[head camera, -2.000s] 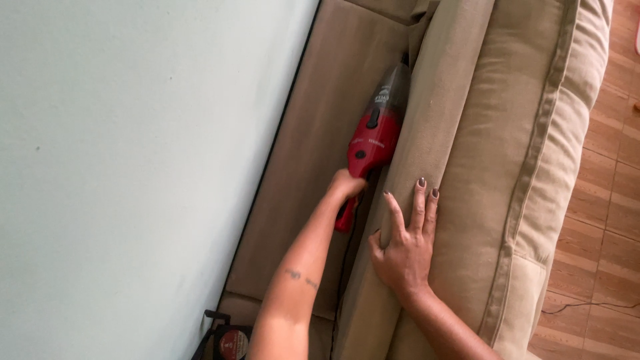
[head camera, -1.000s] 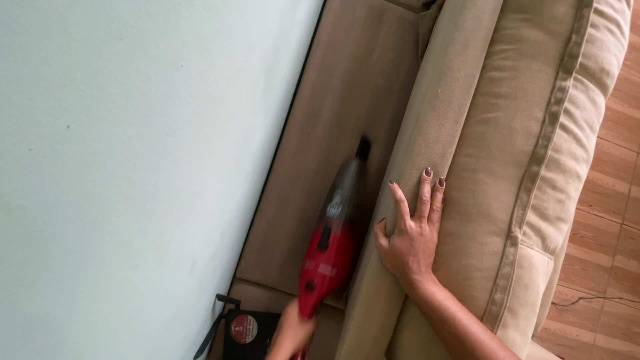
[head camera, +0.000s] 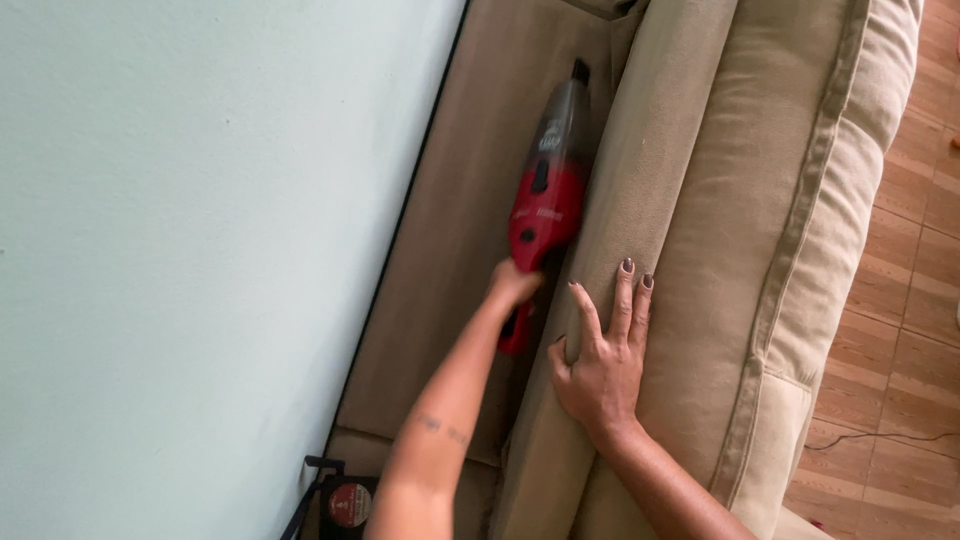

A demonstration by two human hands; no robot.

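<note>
My left hand (head camera: 514, 286) is closed around the handle of a red handheld vacuum cleaner (head camera: 546, 206), in the gap between the wall and the sofa's padded backrest. The vacuum's dark, see-through front part points up and away, and its black nozzle (head camera: 580, 71) is over the brown fabric surface (head camera: 457, 180). Motion blurs the vacuum and this hand a little. Spread fingers of my right hand (head camera: 604, 360) lie flat on the rounded top of the beige sofa backrest (head camera: 660, 127), holding nothing.
A pale green wall (head camera: 187, 225) runs along the left side. At the bottom left is a black object (head camera: 330, 499) with a round red label. On the right, beyond the sofa cushions (head camera: 757, 187), a thin cable (head camera: 862, 435) lies on the brown tiled floor (head camera: 862, 337).
The vacuum in my left hand was farther up two seconds ago, came back toward the bottom one second ago, and is now up the gap again. My right hand has stayed on the backrest.
</note>
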